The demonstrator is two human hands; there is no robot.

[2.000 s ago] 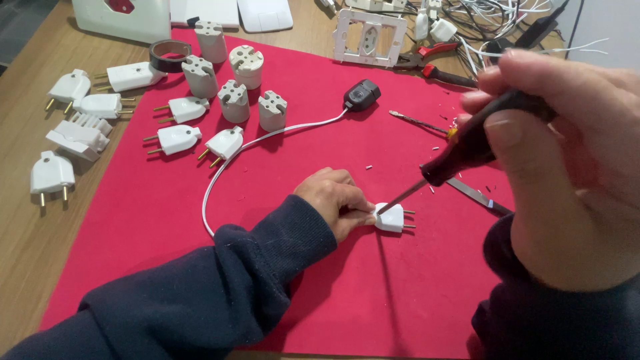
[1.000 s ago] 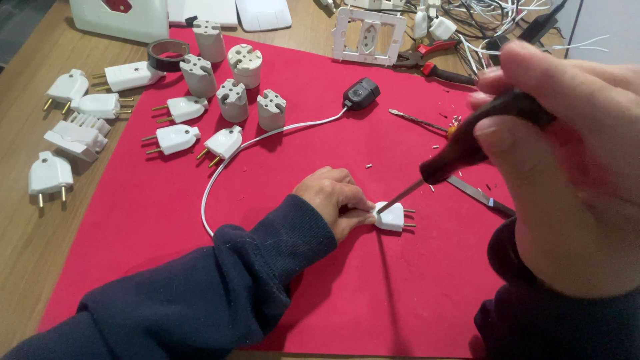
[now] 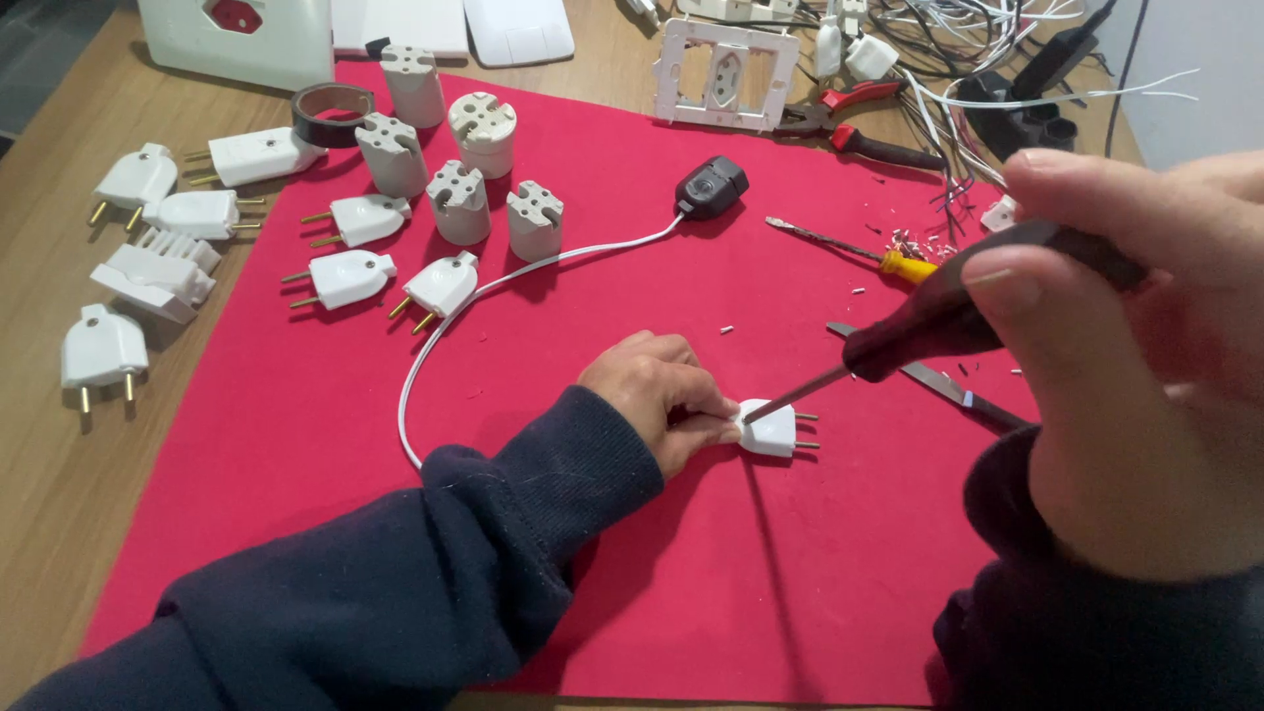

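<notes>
A white two-pin electrical plug (image 3: 770,431) lies on the red mat (image 3: 632,612), its pins pointing right. The fingertips of my left hand (image 3: 664,400) pinch its cord end. My right hand (image 3: 1126,326) grips the dark handle of a screwdriver (image 3: 918,311), whose shaft slants down left so that the tip meets the plug near its screw. A white cord (image 3: 407,395) runs from a black cord connector (image 3: 713,188), curves left and passes out of sight under my left sleeve. Whether that cord enters the plug is hidden.
Several white plugs (image 3: 104,348) and ceramic lamp holders (image 3: 459,204) stand at upper left, beside a roll of black tape (image 3: 333,114). Toward the right lie a yellow-handled screwdriver (image 3: 907,267), a knife-like blade (image 3: 933,380), red-and-black pliers (image 3: 869,138), a socket frame (image 3: 727,76) and tangled wires (image 3: 973,49).
</notes>
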